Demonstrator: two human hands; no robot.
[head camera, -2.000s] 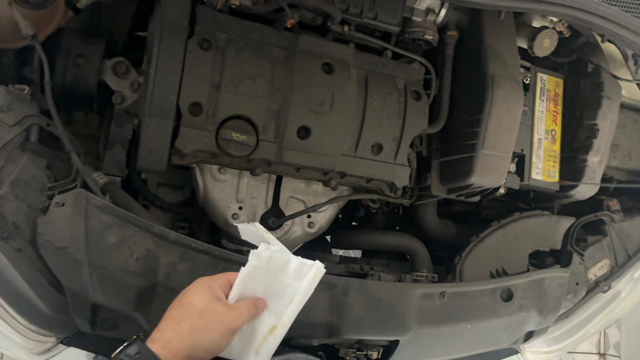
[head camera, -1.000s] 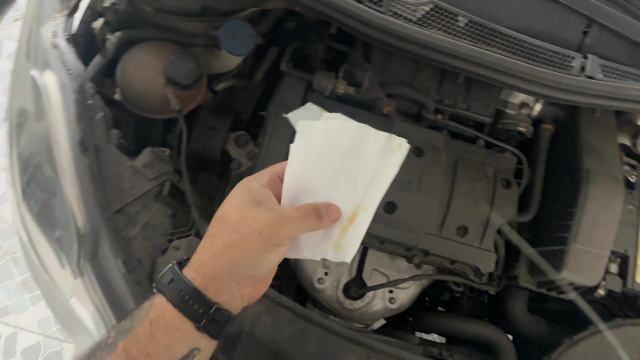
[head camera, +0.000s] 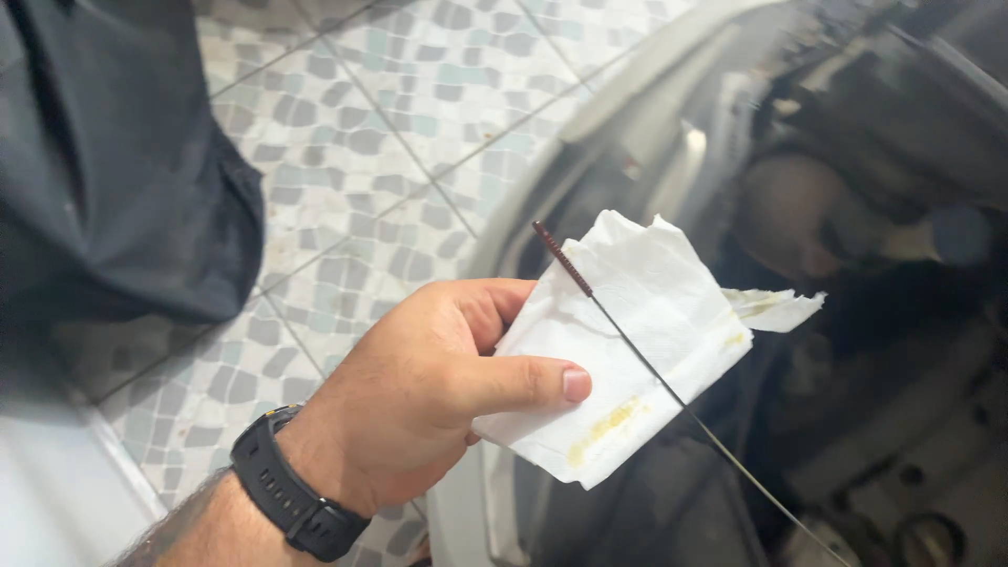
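My left hand (head camera: 441, 378), with a black watch on the wrist, pinches a folded white paper towel (head camera: 622, 315) between thumb and fingers. Yellowish oil stains mark the towel near its lower edge and right corner. A thin metal engine oil dipstick (head camera: 740, 457) crosses in front of the towel, its dark reddish ridged tip (head camera: 563, 258) pointing to the upper left. The dipstick runs off the bottom edge of the view at the lower right; its other end is hidden. My right hand is out of view.
Blurred at the right is the open engine bay, with a round reservoir (head camera: 791, 213) and a blue cap (head camera: 961, 236). The car's pale front fender edge (head camera: 551, 189) borders a patterned tile floor (head camera: 378, 142). Dark fabric (head camera: 118, 173) hangs at the upper left.
The view has swung left from the engine to the car's side and the floor. The dipstick now lies across the towel, its ridged tip in plain sight. My left hand still holds the towel.
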